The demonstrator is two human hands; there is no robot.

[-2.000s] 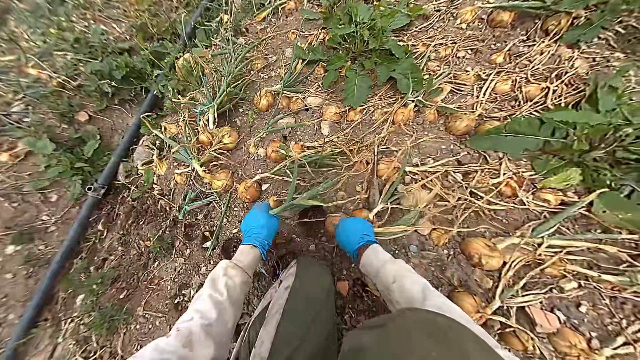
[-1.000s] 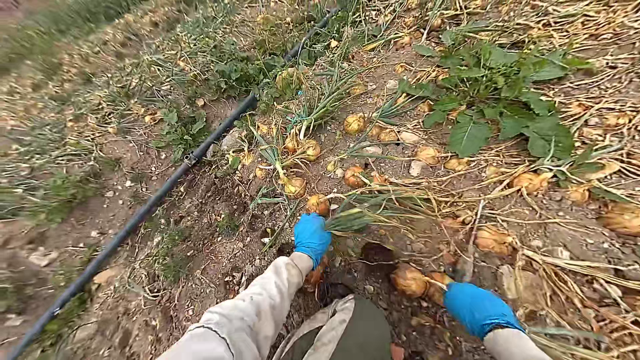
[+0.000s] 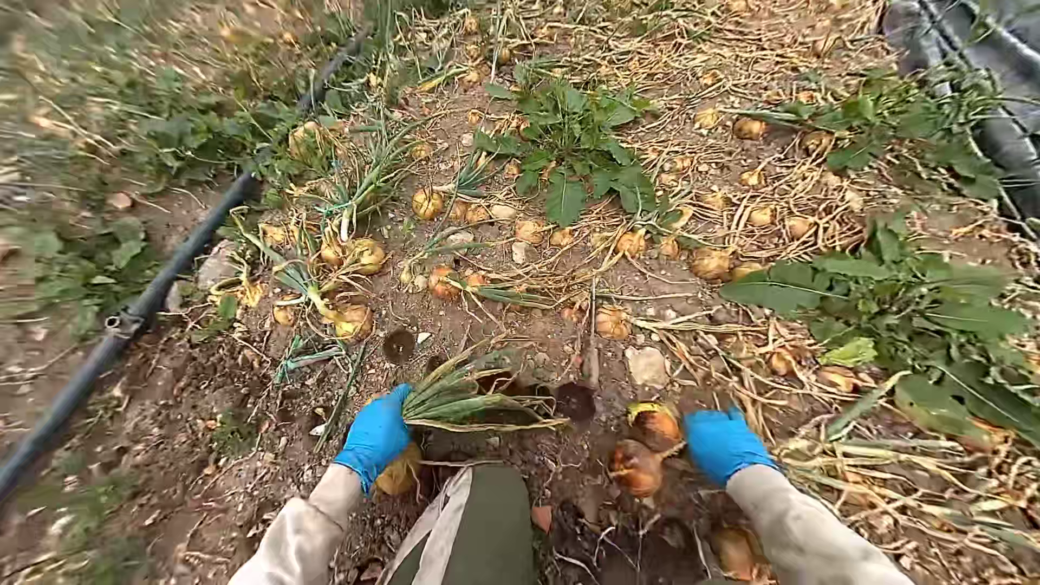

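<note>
My left hand (image 3: 375, 437), in a blue glove, is closed around the base of green and yellowing onion leaves (image 3: 475, 398). Their tops fan out to the right, and a yellow onion bulb (image 3: 400, 471) shows just under the hand. My right hand (image 3: 723, 443), also in a blue glove, is closed beside two brown onions (image 3: 636, 469) that touch each other; it seems to grip their dry stems, whose ends are hidden in the glove. Another onion (image 3: 735, 552) lies below my right forearm. Dark round holes (image 3: 575, 402) mark the soil between the hands.
A black irrigation pipe (image 3: 154, 284) with a fitting runs along the left. Onions with dry tops lie in rows ahead. Leafy weeds (image 3: 569, 154) grow in the middle and at the right (image 3: 886, 292). A flat stone (image 3: 647, 366) and dark plastic sheeting (image 3: 999, 106) are also in view.
My left hand has moved from beside an onion in the row to the leaves it holds. My right hand stays by the two onions. The view has swung to the right since one second ago.
</note>
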